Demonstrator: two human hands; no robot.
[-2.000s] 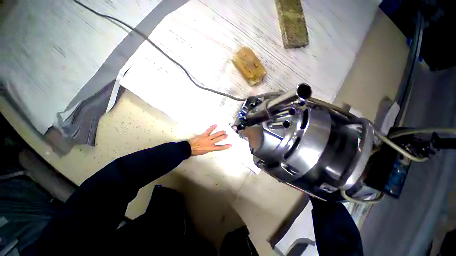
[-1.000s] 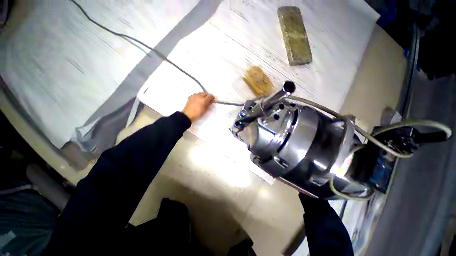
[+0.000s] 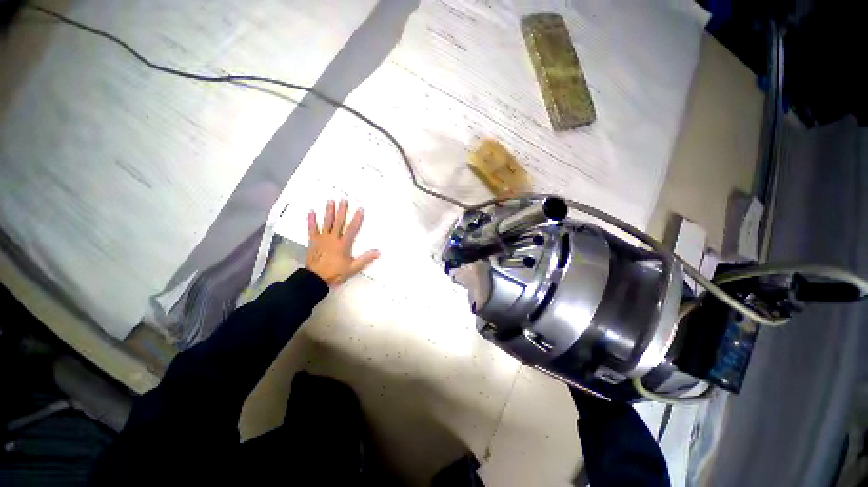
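The cutting machine, with a silver-and-black motor body, stands at the edge of the paper-covered fabric lay, right of centre. My left hand lies with fingers spread on the white paper marker near its cut edge, left of the machine, holding nothing. My right hand is hidden behind the motor; only its dark sleeve shows below. The dark power cable runs across the paper to the machine. A small yellow-tan block weight sits just beyond the machine.
A long olive-brown weight lies on the paper at the upper right. A bare grey fabric strip runs between the paper areas. Layered fabric edges show at the left. A pale cable loops over the motor. White-topped pieces lie at the right.
My left hand held the cable a second ago; it has let go and moved left and down, flat on the paper. The cable now lies in a different curve.
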